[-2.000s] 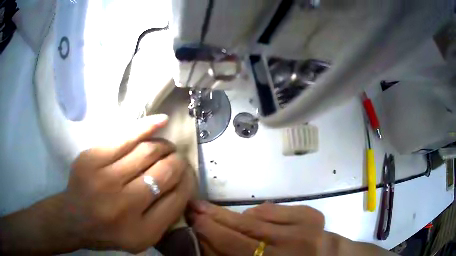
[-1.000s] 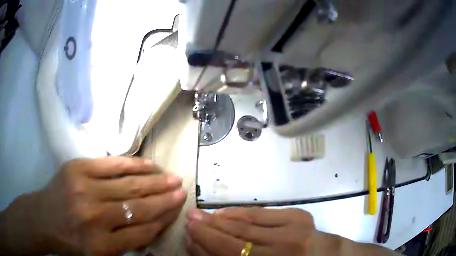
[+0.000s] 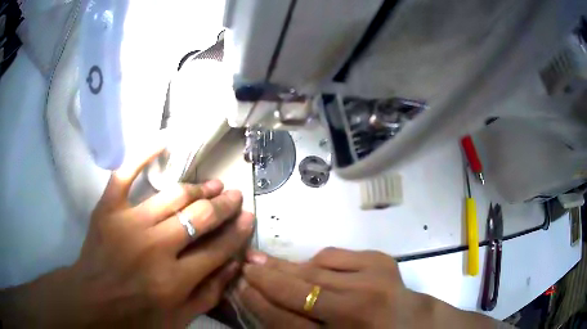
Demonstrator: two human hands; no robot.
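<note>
A beige garment panel (image 3: 226, 168) lies under the presser foot (image 3: 250, 142), its right edge running straight down beside the round needle plate (image 3: 275, 160). My left hand (image 3: 170, 234) presses flat on the panel with its fingers spread. My right hand (image 3: 328, 283) pinches the panel's edge between thumb and fingers near the front of the machine bed. The fingertips of both hands nearly meet. Folds of cloth show between and below the hands; the rest there is hidden. Paler cloth (image 3: 193, 112) gathers at the left, partly washed out by glare.
The sewing machine head (image 3: 412, 71) hangs over the bed. A pale work lamp (image 3: 102, 83) stands at the left. A ribbed cream knob (image 3: 380, 192) lies right of the needle plate. At the right lie a red-handled tool (image 3: 472, 154), a yellow screwdriver (image 3: 472, 238) and dark thread snips (image 3: 492, 257).
My left hand has moved up and right along the panel, its fingers more spread. My right hand has shifted slightly and still pinches the edge. Folds now show between the hands.
</note>
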